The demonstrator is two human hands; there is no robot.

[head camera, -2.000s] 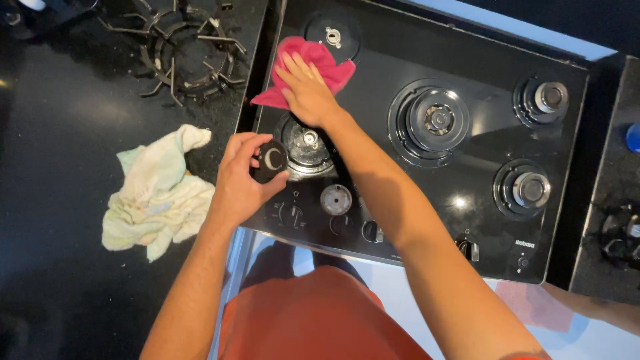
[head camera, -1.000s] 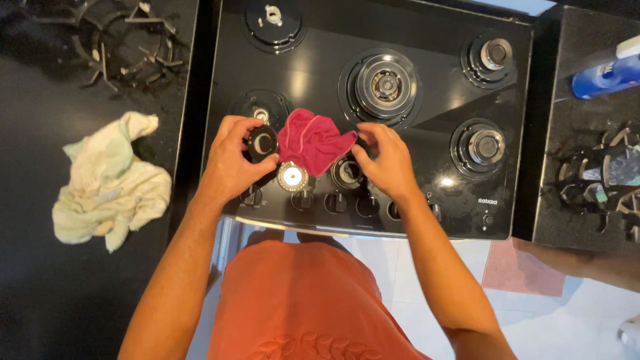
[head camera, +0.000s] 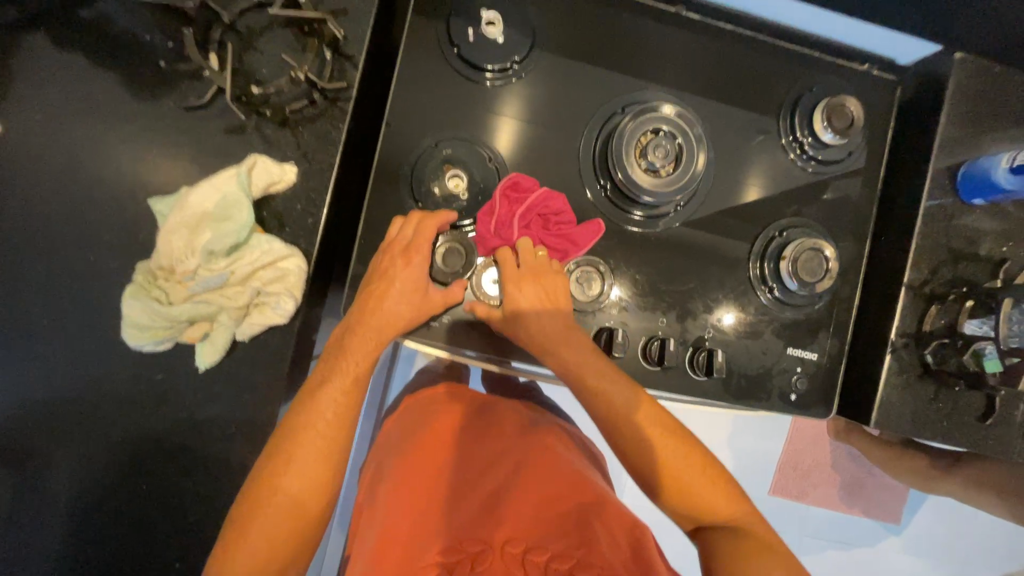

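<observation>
My left hand [head camera: 412,272] has its fingers and thumb around a dark round burner part [head camera: 453,258] at the front left of the black glass cooktop [head camera: 544,104]. Just right of it, my right hand [head camera: 532,300] reaches over a small silver burner part [head camera: 486,282]; its fingertips are at the lower edge of a crumpled pink cloth [head camera: 536,216], and whether they grip anything is unclear. Another round burner part [head camera: 589,283] lies right of that hand. Behind my left hand is a burner base [head camera: 456,181] with its centre exposed.
A whitish-green cloth [head camera: 216,264] lies on the dark counter at left, below metal pan supports [head camera: 264,60]. Control knobs [head camera: 658,352] line the cooktop's front. A blue bottle [head camera: 992,178] and more pan supports [head camera: 968,328] are at right. Another person's limb [head camera: 928,468] shows at lower right.
My right hand has moved left from the right-hand burner part to beside my left hand. Two seconds ago it was pressing the pink cloth near the back left burner.
</observation>
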